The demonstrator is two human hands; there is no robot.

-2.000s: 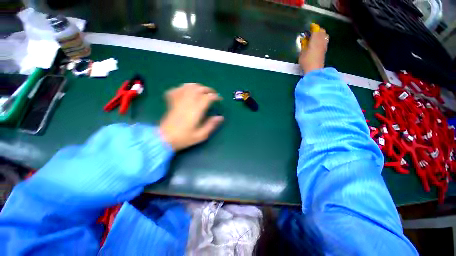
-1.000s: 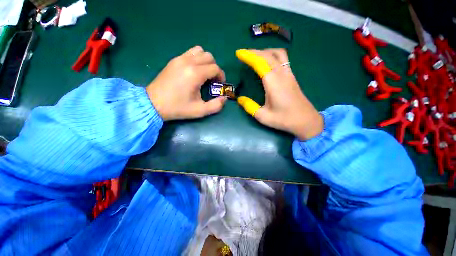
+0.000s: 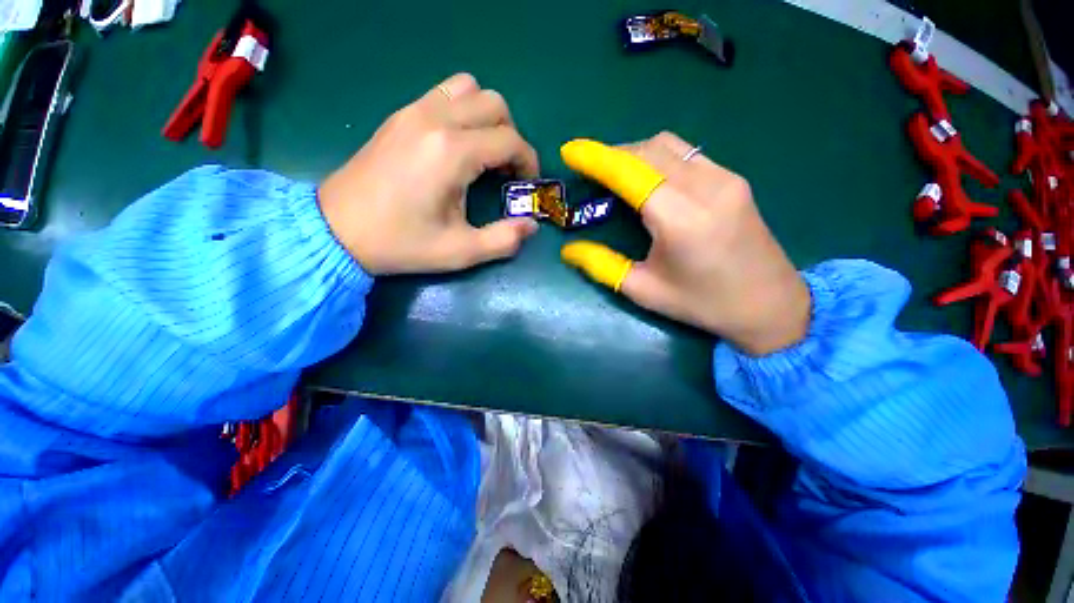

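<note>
A small module with flex cable [image 3: 536,203], black with an amber-gold ribbon and white label, is at the bench centre. My left hand [image 3: 436,183] holds its left end between thumb and forefinger. My right hand [image 3: 695,230], with yellow finger cots on thumb and forefinger, is just right of it; its thumb and finger are apart and do not touch the module. A patterned black piece sticks out from the module's right side. A second module [image 3: 674,31] lies loose at the back.
A clamped module [image 3: 221,77] lies at back left, beside a smartphone [image 3: 32,116]. A pile of red spring clamps [image 3: 1036,265] is at the right, with several clamps nearer. Red clamps also show below the bench edge at left.
My right hand came back from the far right, now sits beside the module and has moved slightly right since one second ago. The black piece at the module's right now shows. The view shifted down.
</note>
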